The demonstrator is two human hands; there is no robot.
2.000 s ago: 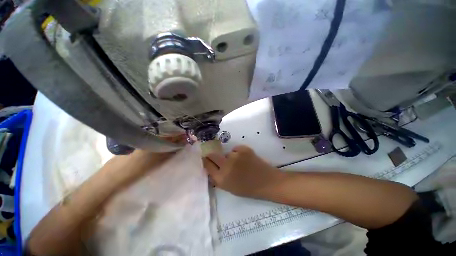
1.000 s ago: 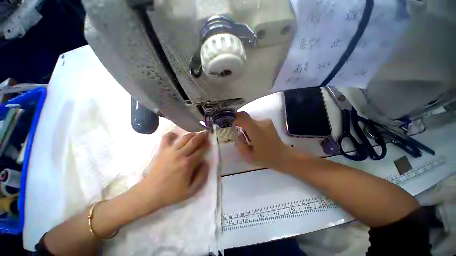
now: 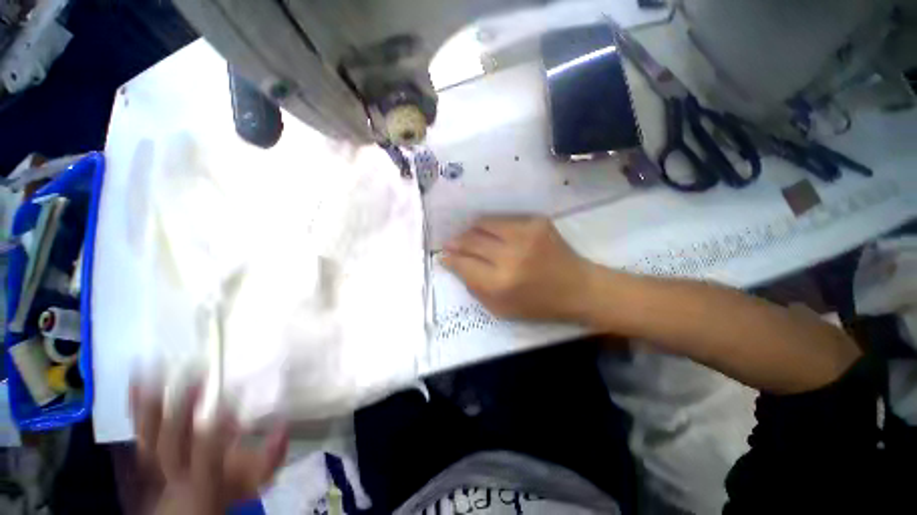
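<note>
A large white garment panel (image 3: 302, 272) lies spread on the table left of the needle, its long right edge running from the presser foot area to the table's front edge. My right hand (image 3: 518, 267) rests at that edge below the needle plate (image 3: 426, 171), fingers curled; whether it pinches the cloth edge is unclear. My left hand (image 3: 206, 443) is blurred at the lower left, fingers spread, over the panel's near left corner. The round yellowish-beige part (image 3: 406, 123) shows by the presser foot.
A dark phone (image 3: 593, 91), black-handled shears (image 3: 707, 146) and small dark tools lie at the right. The sewing machine head (image 3: 312, 50) is above. A blue basket (image 3: 88, 292) with thread cones stands at the left. A printed ruler (image 3: 704, 246) runs along the front.
The view has tilted down. My left hand has left the needle area and moved to the lower left. My right hand has moved back from the presser foot towards the table's front edge.
</note>
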